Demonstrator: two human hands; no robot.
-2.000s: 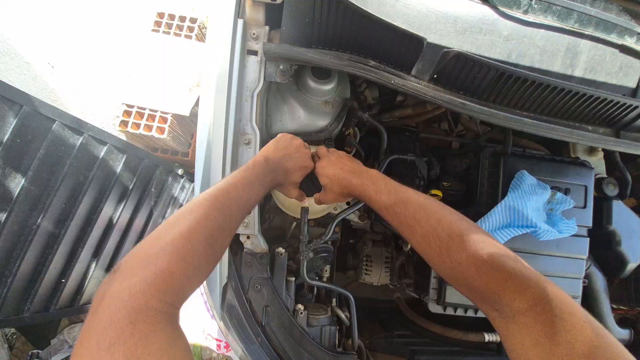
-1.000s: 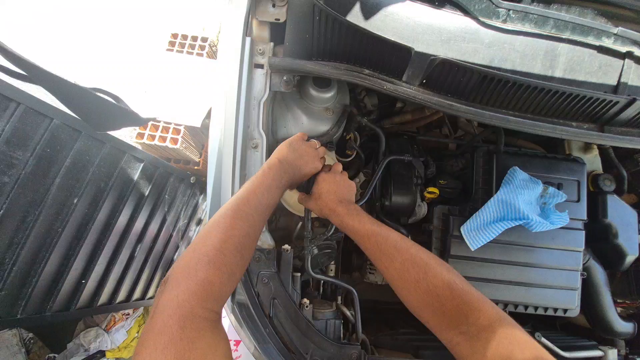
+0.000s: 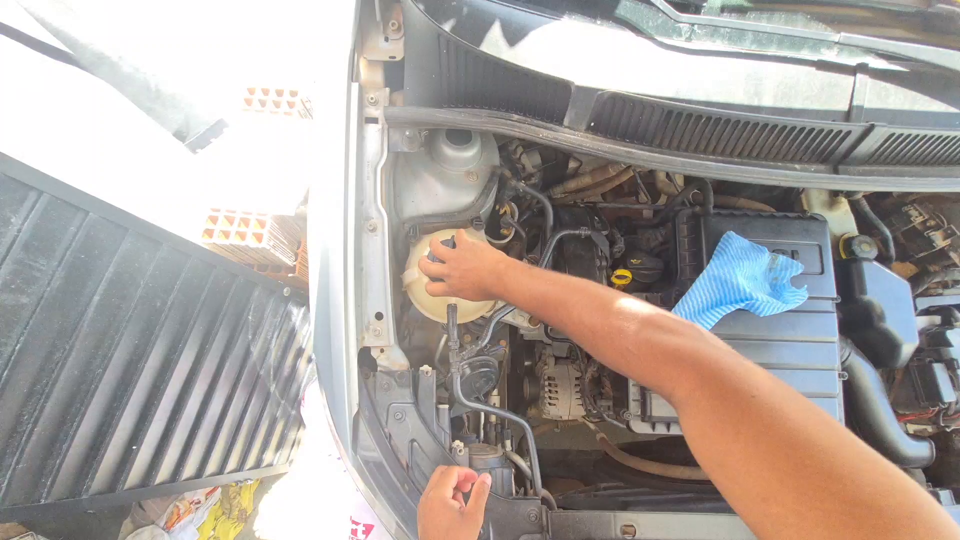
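My right hand (image 3: 466,268) rests on top of the round cream coolant expansion tank (image 3: 427,300), its fingers closed around the tank's dark cap (image 3: 444,246), most of which the fingers hide. Low in the view, near the front of the engine bay, is my left hand (image 3: 454,499), fingers curled and thumb apart, with nothing seen in it. A thin black hose (image 3: 454,337) runs from the tank toward the front. On the black engine cover (image 3: 787,360) lies a blue striped cloth (image 3: 739,285).
The metal strut tower (image 3: 442,176) stands behind the tank, and the fender edge (image 3: 371,225) runs beside it. An alternator (image 3: 561,390) and a yellow dipstick handle (image 3: 621,277) are farther right. Outside the car are a black ribbed metal panel (image 3: 135,345) and hollow bricks (image 3: 251,232).
My left hand has left the tank area and moved down toward the front of the bay. Both hands were together over the tank before; my right hand is still there.
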